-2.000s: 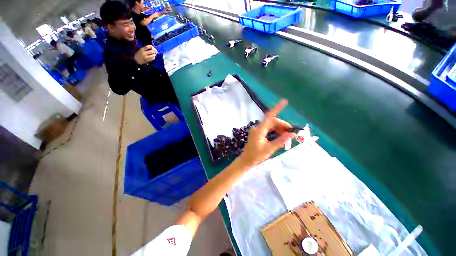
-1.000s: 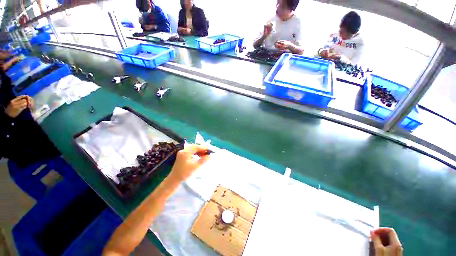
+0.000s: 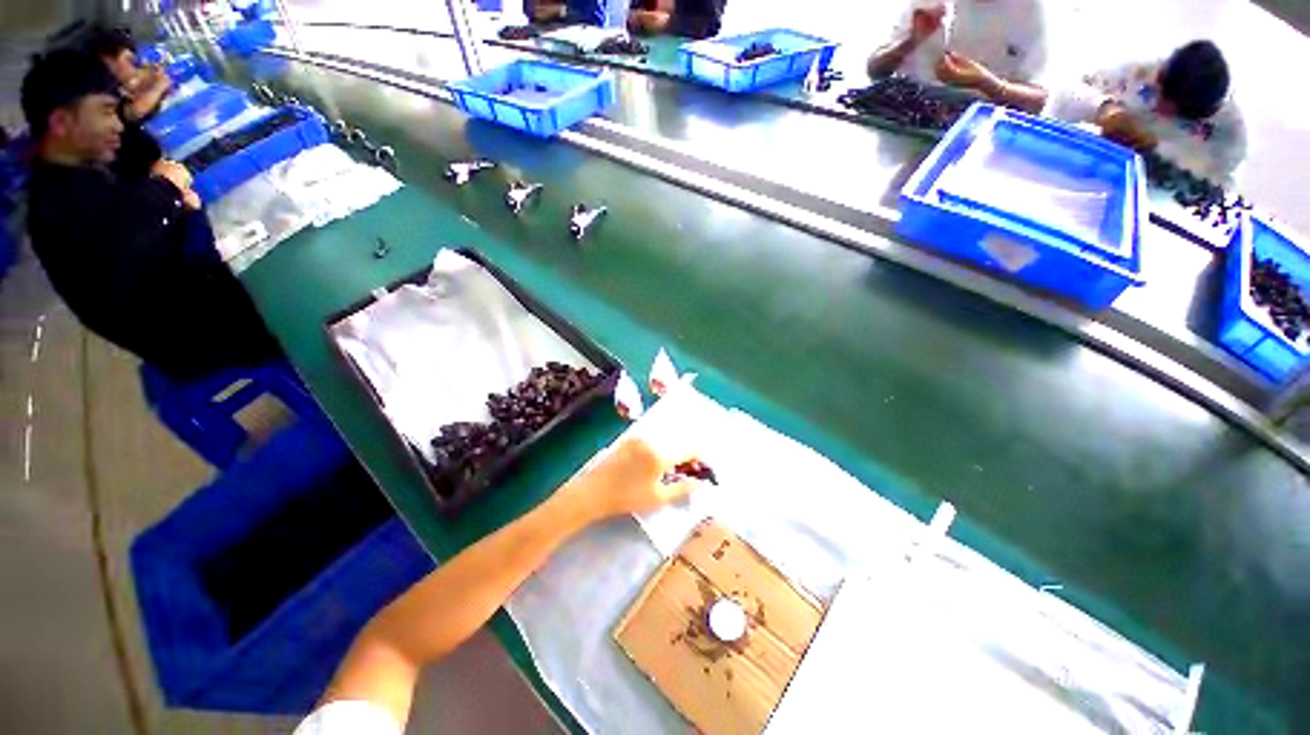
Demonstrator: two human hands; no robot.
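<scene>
My left hand (image 3: pixel 629 480) is over the pale protective sheet, just above the cardboard pad. It pinches a small dark part (image 3: pixel 693 471) at its fingertips. The brown cardboard pad (image 3: pixel 675 632) has dark stains around a small round white dish (image 3: pixel 727 620). The black parts tray (image 3: pixel 377 412) with a white liner lies left of my hand, with a heap of small dark parts (image 3: pixel 510 419) along its near side. My right hand is not in view.
Two small white bottles (image 3: pixel 662 372) stand by the tray corner. A white board (image 3: pixel 920 646) lies at right. Black-and-white figures (image 3: pixel 523 197) sit on the green belt. A blue crate (image 3: pixel 273 574) is below left. Seated people are at left and across the belt.
My left hand has moved from near the tray and bottles towards the cardboard pad, with the dark part in it. My right hand, seen at the right one second ago, has left the view.
</scene>
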